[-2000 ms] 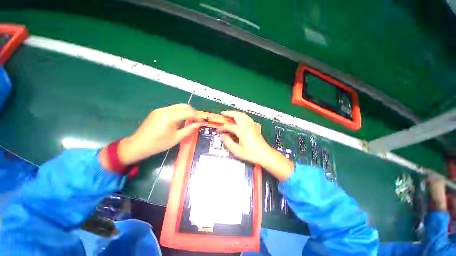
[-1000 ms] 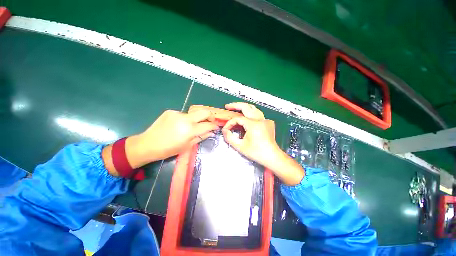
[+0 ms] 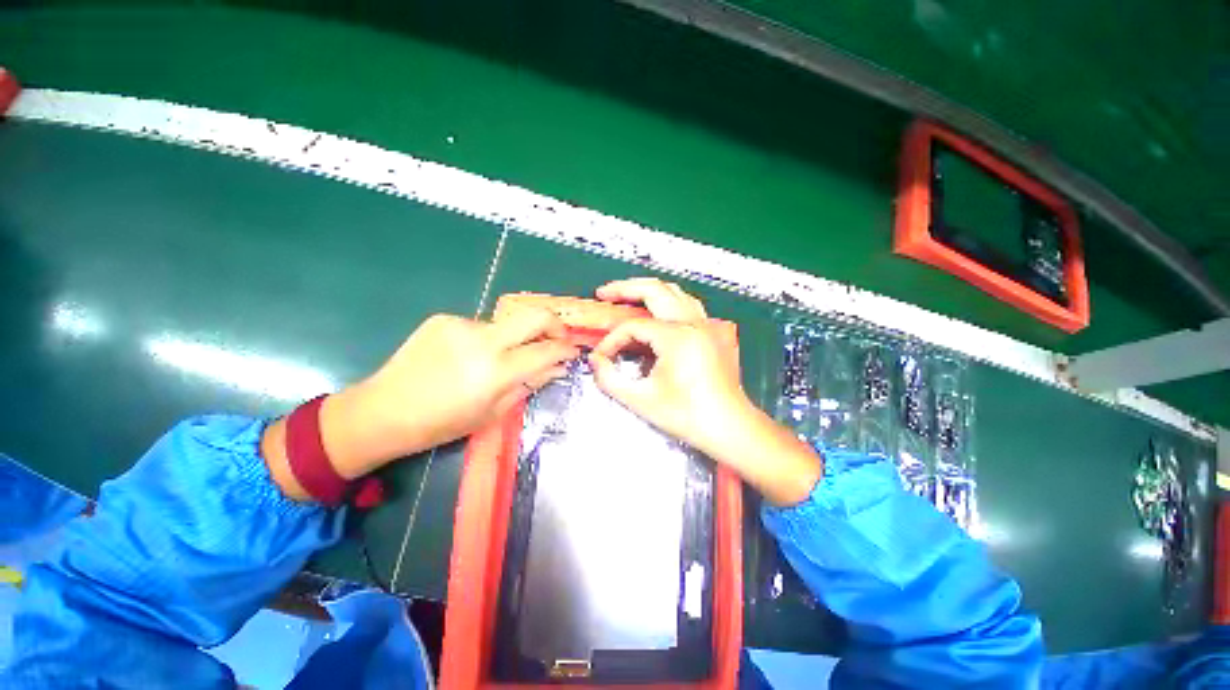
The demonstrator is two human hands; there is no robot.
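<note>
A tablet unit (image 3: 607, 539) with a large bright pale rectangle lies in a red-orange fixture (image 3: 475, 539) in front of me. My left hand (image 3: 452, 378), with a dark red wrist strap (image 3: 310, 452), rests on the fixture's top left, its fingertips at the tablet's top end. My right hand (image 3: 675, 378) is at the top right, thumb and index finger curled nearly together. The fingertips of both hands almost meet. Whether a small part is between them cannot be seen; the fingers hide the tablet's top end.
A clear blister tray (image 3: 877, 404) with small dark parts lies right of the fixture. A pile of loose small parts (image 3: 1160, 492) is farther right. Beyond the white edge rail (image 3: 405, 178), another red fixture (image 3: 991, 227) with a tablet sits on the green belt.
The fixture on the belt has shifted right and slightly up in view. My hands have closed in to the tablet's top end and since one second ago have barely moved.
</note>
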